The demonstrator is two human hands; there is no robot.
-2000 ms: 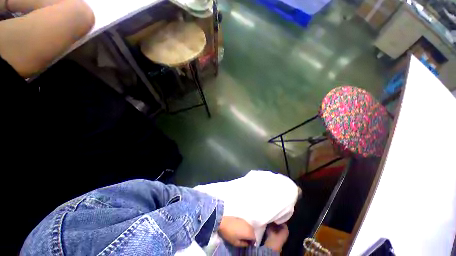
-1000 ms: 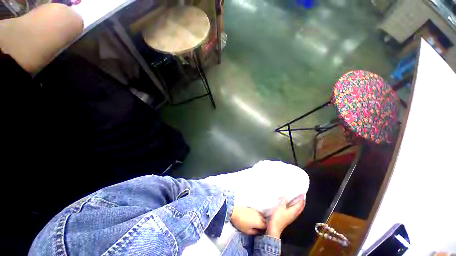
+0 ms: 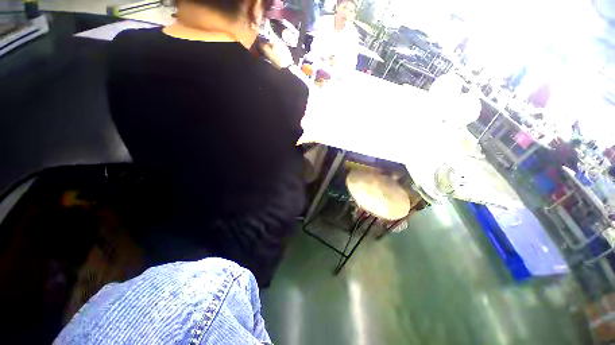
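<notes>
A light blue denim sleeve of the jacket (image 3: 175,303) on my arm fills the bottom left of the view. Neither my left hand nor my right hand is in the picture; the lower edge cuts the view off below the sleeve. In front of me, a person in black (image 3: 209,128) sits with their back to me beside the bright white far worktable (image 3: 377,114). A wooden stool (image 3: 377,194) with a round tan seat and black legs stands partly under that table.
A dark curved black table (image 3: 61,101) is at the left. A person in white (image 3: 334,44) is across the far worktable. A small fan (image 3: 446,180) is at its corner. A blue pallet (image 3: 519,242) lies on the green floor at right, with cluttered worktables behind.
The view has swung up and left. My hands, the light trousers, the floral stool and the near worktable have left the picture; the person in black's back and the room behind now show.
</notes>
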